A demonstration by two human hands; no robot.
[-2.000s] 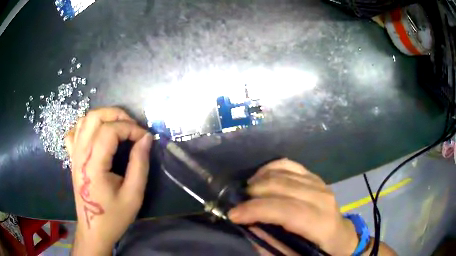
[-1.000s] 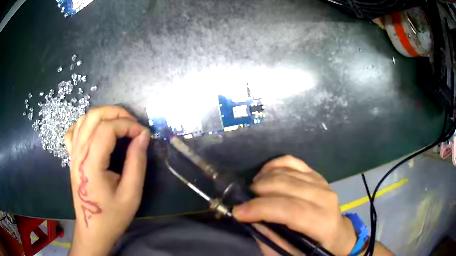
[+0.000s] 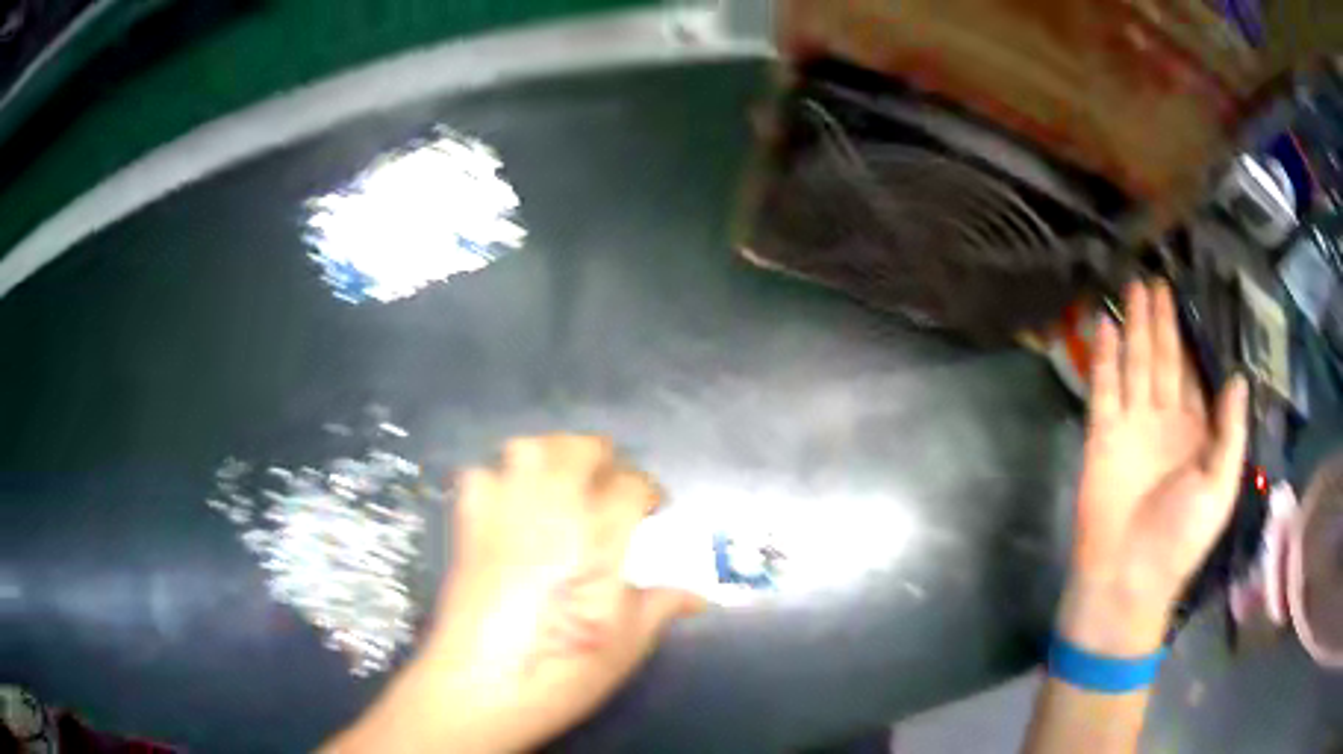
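The blue circuit board (image 3: pixel 748 560) lies on the dark green mat, mostly washed out by white glare. My left hand (image 3: pixel 552 567) is at its left end, with fingers above and thumb below, gripping that end. The fingertip contact is blurred. My right hand (image 3: pixel 1156 457) is at the right by the dark equipment, fingers extended and palm showing, holding nothing visible. A blue band is on its wrist. The soldering iron cannot be made out. A heap of tiny clear-silver components (image 3: pixel 339 552) lies left of my left hand.
Other blue-white boards (image 3: pixel 413 218) lie overlapping at the upper left. A dark box with a round ringed grille (image 3: pixel 921 199) stands at the upper right. An orange-red banded spool (image 3: pixel 1078 346) is partly hidden behind my right hand. Dark equipment with a small red light is at the right edge.
The view has swung, showing more of the bench's far side. My right hand has let go of the iron, moved right and opened. My left hand has moved onto the board, which sits nearer the heap.
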